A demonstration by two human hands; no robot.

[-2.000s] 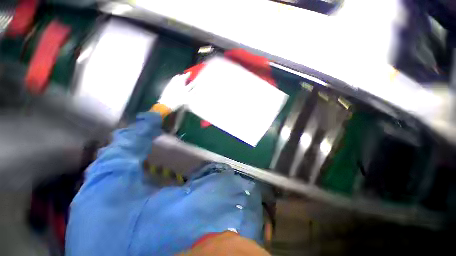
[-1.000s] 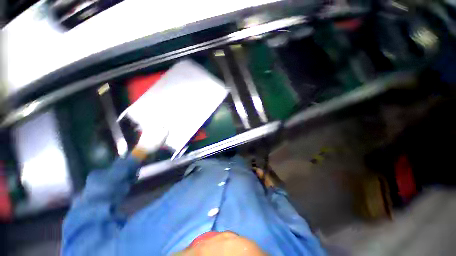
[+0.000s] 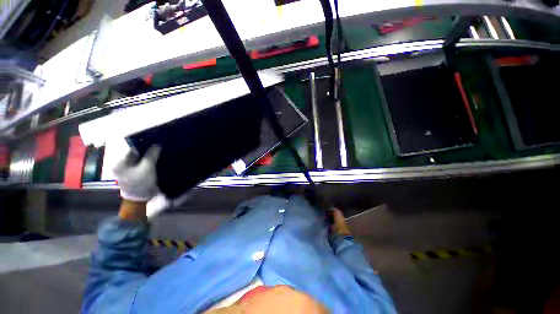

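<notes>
My left hand (image 3: pixel 136 176), in a white glove, grips the left end of an enclosure cover (image 3: pixel 202 138). The cover is tilted, its black face showing. A long white surface (image 3: pixel 178 101) shows behind it; I cannot tell whether it is a separate sheet. A shallow chassis (image 3: pixel 283 118) with a pale edge lies on the line, partly hidden by the cover and a hanging black cable (image 3: pixel 236 46). My right hand (image 3: pixel 338 222) is low beside my body, small and dark. A thin pale line (image 3: pixel 367 212) runs out beside it; what it holds is unclear.
Black enclosures (image 3: pixel 427 110) lie on green boards to the right. Silver rollers (image 3: pixel 316 122) show between the boards, and an aluminium rail (image 3: pixel 381 175) runs along the near side. Red pads (image 3: pixel 75 160) are at the left. A white bench (image 3: pixel 276 27) stands opposite, with a black tray (image 3: pixel 179 16).
The cover in my left hand showed its white face before; now its black face shows and it has shifted left. The chassis and hanging cable have come into view.
</notes>
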